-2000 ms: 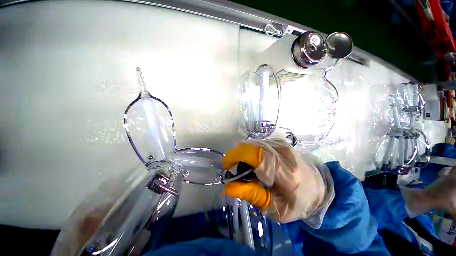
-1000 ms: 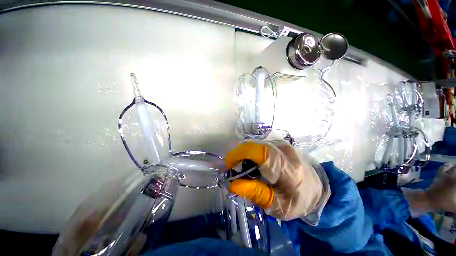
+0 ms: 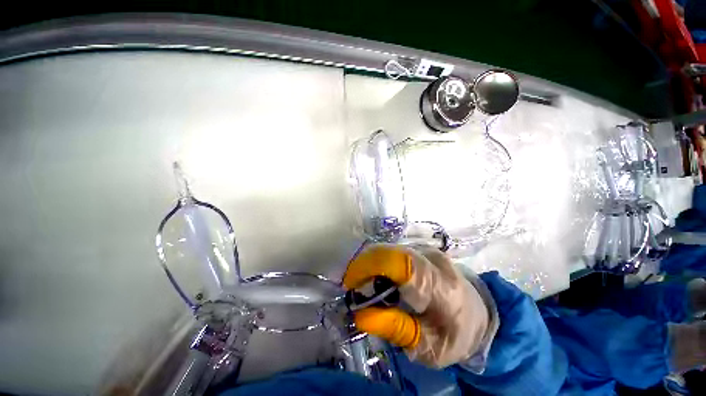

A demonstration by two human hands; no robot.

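A clear balloon-animal body assembly (image 3: 286, 292) lies across the lower left, with a pointed lobe holding a milky inner tube (image 3: 197, 247) and more lobes running off the bottom edge. My right hand (image 3: 414, 302), gloved with orange finger cots, is shut on a small black hand tool (image 3: 378, 292) at the assembly's right joint. The tool is mostly hidden in the fingers. My left hand (image 3: 143, 352) is a faint gloved blur behind the clear lobes at lower left, cut off by the bottom edge; its grip cannot be made out.
A dispenser bottle with an open round metal lid (image 3: 453, 102) stands by the metal rail (image 3: 193, 32). Clear shells (image 3: 379, 186) lie right of centre. More clear assemblies (image 3: 625, 232) are at far right, near another person's hand (image 3: 687, 346). Red bins (image 3: 673, 39) show at upper right.
The view has shifted, so the bench things sit lower and further left. The assembly sits lower in the picture and less of my left hand shows. My right hand still holds the black tool.
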